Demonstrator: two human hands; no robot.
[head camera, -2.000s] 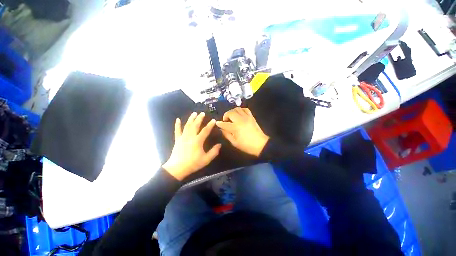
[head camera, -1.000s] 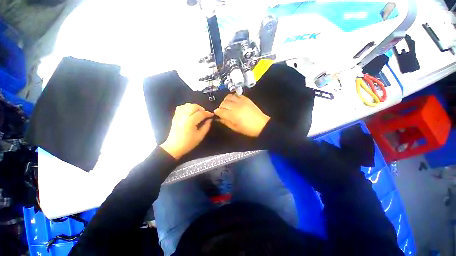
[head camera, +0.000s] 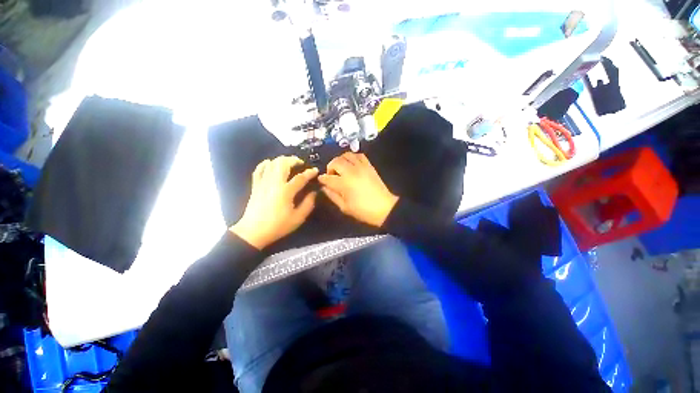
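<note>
A large black fabric panel (head camera: 418, 165) lies on the white table under the presser foot and needle area (head camera: 349, 127). My left hand (head camera: 275, 201) is on the panel just left of the needle, fingers bent and fingertips on the cloth. My right hand (head camera: 358, 188) is on the panel directly in front of the needle, fingers curled. The fingertips of both hands nearly meet. They seem to pinch the cloth; the fold between them is too dark to make out. A yellow patch (head camera: 388, 113) is beside the needle.
Stacked black panels (head camera: 107, 180) lie on the left. Yellow and red scissors (head camera: 551, 143), a small dark tool (head camera: 480, 148) and a black item (head camera: 606, 86) lie right. A blue bin (head camera: 572, 295) with black pieces and a red stool (head camera: 614, 198) stand at right. A measuring strip (head camera: 307, 259) runs along the front edge.
My left hand was spread flat two seconds ago; its fingers have since drawn in toward my right hand at the cloth. The whole view has shifted slightly.
</note>
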